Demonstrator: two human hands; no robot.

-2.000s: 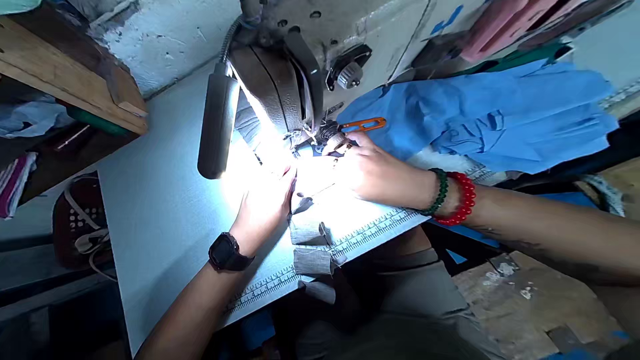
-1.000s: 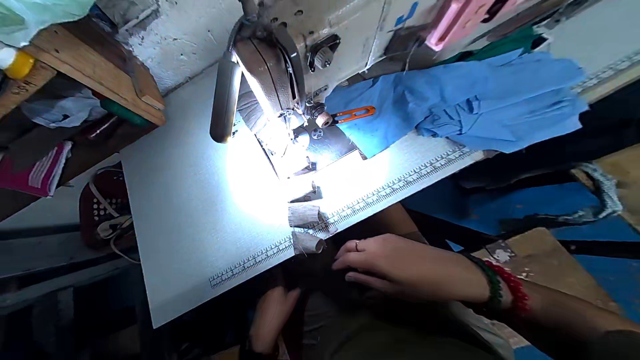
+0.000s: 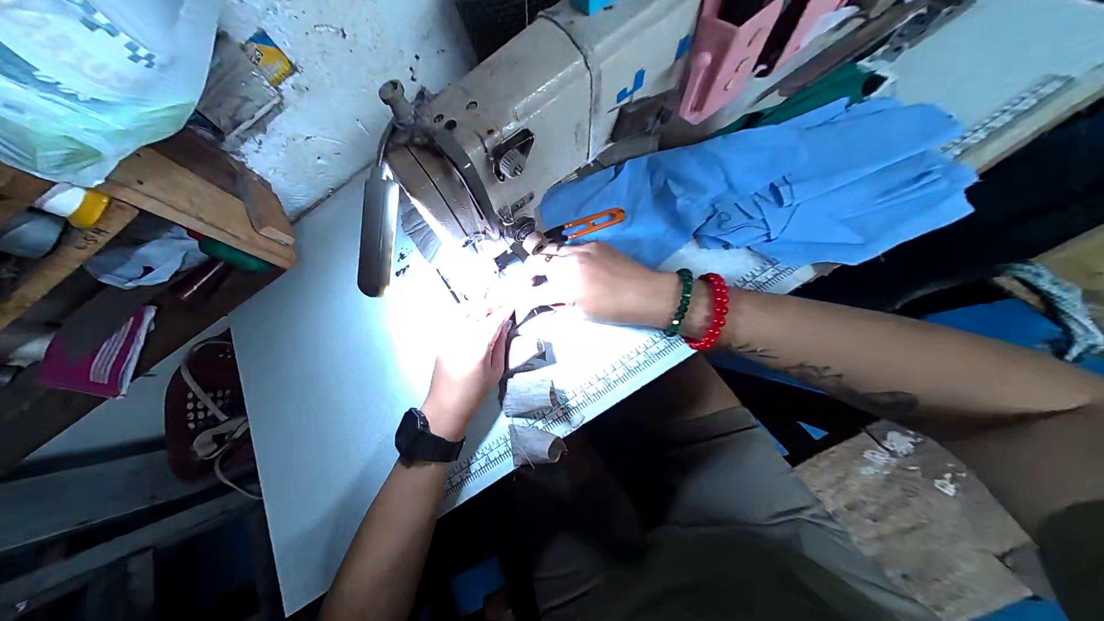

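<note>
An industrial sewing machine (image 3: 552,95) stands over the white table, and its lamp (image 3: 378,237) lights the needle area with strong glare. My left hand (image 3: 466,366), with a black watch at the wrist, lies on the table just in front of the needle. My right hand (image 3: 595,285) is close by the presser foot, its fingers bent. Glare hides the fingertips of both hands and what they touch. A chain of grey fabric pieces (image 3: 530,397) trails between the hands over the table edge. Orange-handled thread snips (image 3: 593,222) lie behind my right hand.
Blue cloth (image 3: 768,190) lies bunched right of the machine. A measuring tape (image 3: 604,384) runs along the table's front edge. At the left are a wooden shelf (image 3: 198,207) with a plastic bag above it and a dark red shoe (image 3: 207,405). Pink holders (image 3: 724,60) stand behind the cloth.
One second ago both hands were below the table's front edge; now they are up at the needle area, about where they were two seconds ago.
</note>
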